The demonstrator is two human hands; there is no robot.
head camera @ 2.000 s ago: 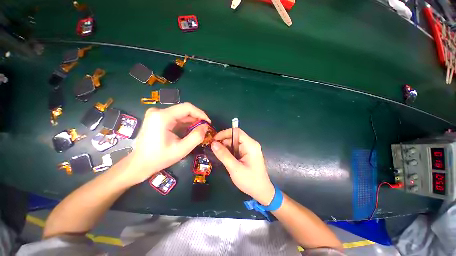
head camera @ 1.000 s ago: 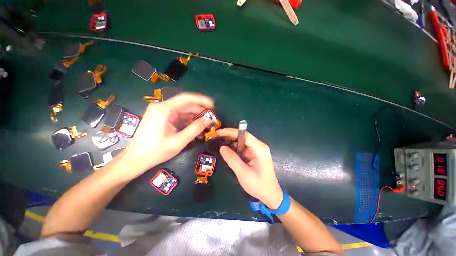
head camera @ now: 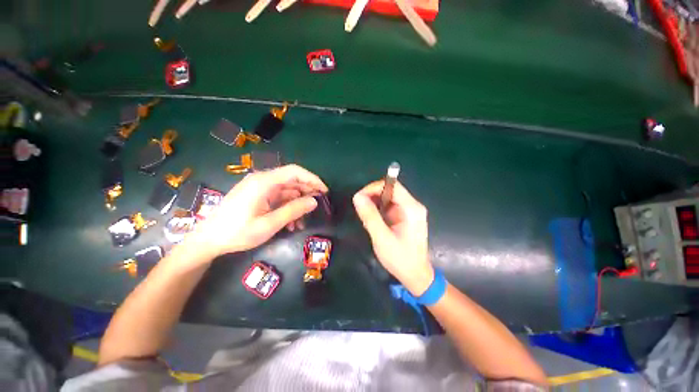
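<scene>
My left hand (head camera: pixel 264 210) grips a watch housing (head camera: pixel 326 204) between thumb and fingers. It is tilted, so only a thin dark red edge shows; its inside is hidden. My right hand (head camera: pixel 398 230) is to the right, apart from the housing, and holds a pen-like tool (head camera: pixel 390 184) with a pale end pointing up and away. Below the hands, a red-rimmed housing (head camera: pixel 317 252) has an orange flex cable (head camera: pixel 313 272) leading to a dark screen (head camera: pixel 315 292). Another open housing (head camera: pixel 260 280) lies to its left.
Several screen modules (head camera: pixel 228 132) with orange tails lie at left, with a red-rimmed housing (head camera: pixel 208 204) among them. Beyond the seam (head camera: pixel 383 114) are two more housings (head camera: pixel 178 74) and a red tray (head camera: pixel 375 8). A power supply (head camera: pixel 661 237) and blue mat (head camera: pixel 575 272) are at right.
My hands have drawn apart. The housing in my left hand has turned from showing its inside and orange cable to edge-on. The view has shifted, showing more of the far side.
</scene>
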